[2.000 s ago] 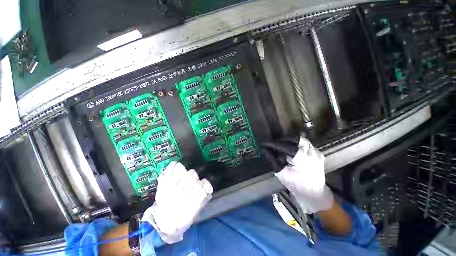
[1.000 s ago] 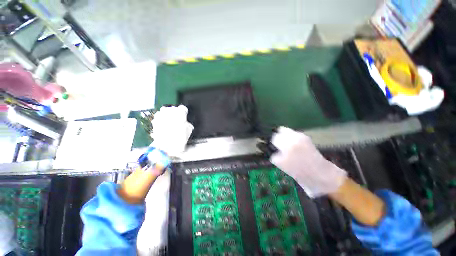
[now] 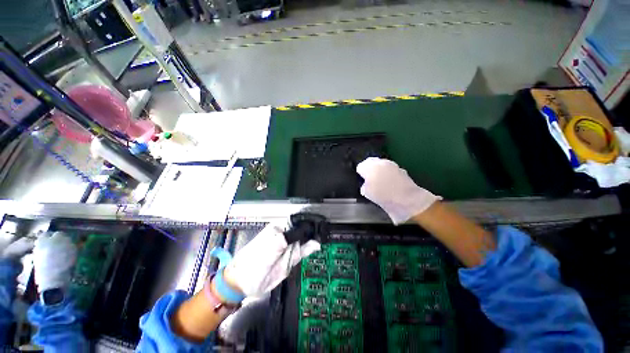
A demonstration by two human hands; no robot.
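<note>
My left hand (image 3: 266, 262), in a white glove with a light blue band at the wrist, holds a clump of small black components (image 3: 307, 226) over the carrier's far left corner. My right hand (image 3: 395, 191), also gloved, is over the right part of the shallow black component tray (image 3: 325, 165). Its fingertips are bent down and partly hidden, so I cannot tell if they hold anything. Small dark pieces lie in the tray. Below the hands, the black carrier (image 3: 373, 276) holds two blocks of green circuit boards (image 3: 331, 296).
Another person's gloved hand (image 3: 54, 260) is over a carrier at far left. White papers (image 3: 186, 193) with a thin stick and a loose metallic pile (image 3: 258, 174) lie left of the tray. A dark elongated object (image 3: 488, 157) and a black box with yellow tape (image 3: 590, 138) are at right.
The view has tilted up towards the floor. My left hand has come back from the metallic pile and now holds black components. My right hand has moved from the rail to the tray; its black clump no longer shows.
</note>
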